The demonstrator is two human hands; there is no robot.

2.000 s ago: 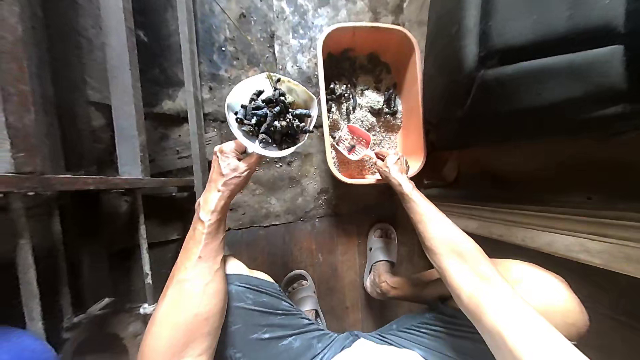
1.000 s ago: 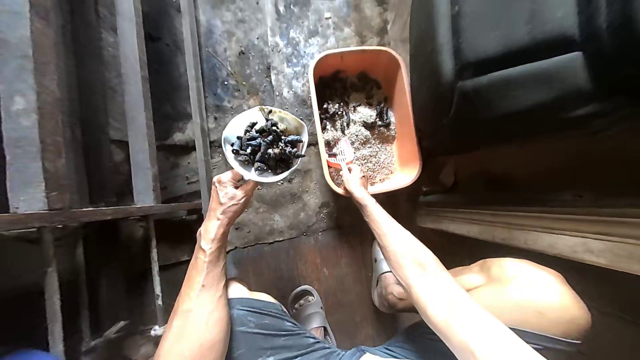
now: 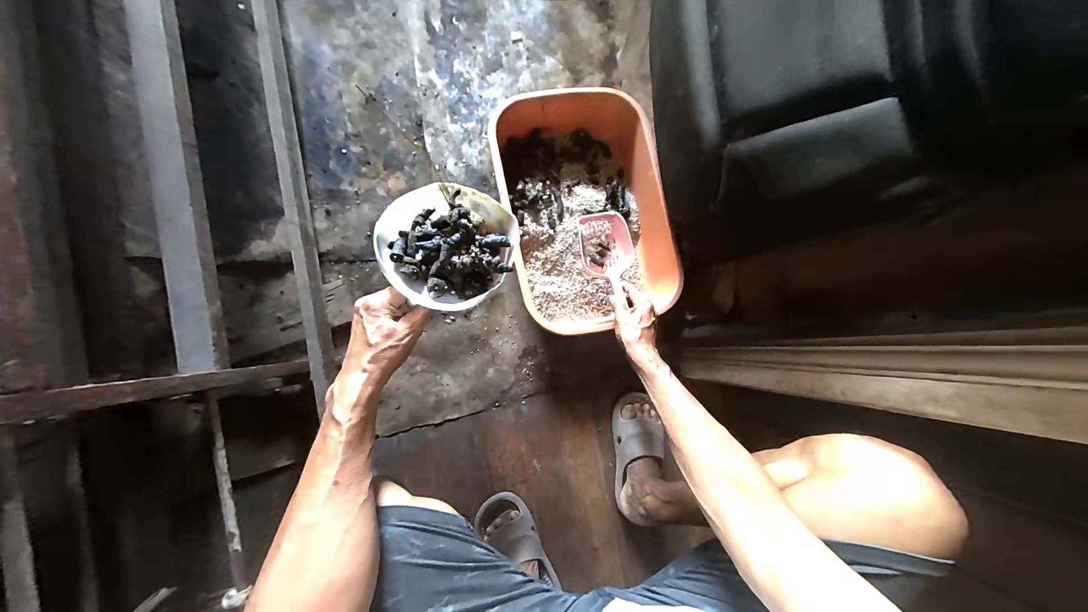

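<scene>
My left hand [image 3: 387, 331] grips the near rim of a white bowl [image 3: 395, 225], which is heaped with dark clumps of cat waste [image 3: 450, 246]. To its right stands an orange plastic litter box [image 3: 667, 255] with pale granular litter [image 3: 561, 280] in it and dark clumps toward its far end. My right hand [image 3: 636, 319] is closed on the handle of a pink slotted litter scoop [image 3: 607, 245]. The scoop's head is over the litter and holds a few small dark pieces. The bowl's right edge overlaps the box's left rim in view.
Metal and wooden bars [image 3: 174, 187] stand along the left. A black padded seat [image 3: 807, 127] is at the upper right, with a pale wooden ledge [image 3: 892, 382] below it. My sandalled feet are on wooden boards [image 3: 544, 459] near the worn floor covering [image 3: 459, 365].
The scoop has moved from the left side of the litter box toward its right side since a second ago. The bowl is closer to the box's left rim.
</scene>
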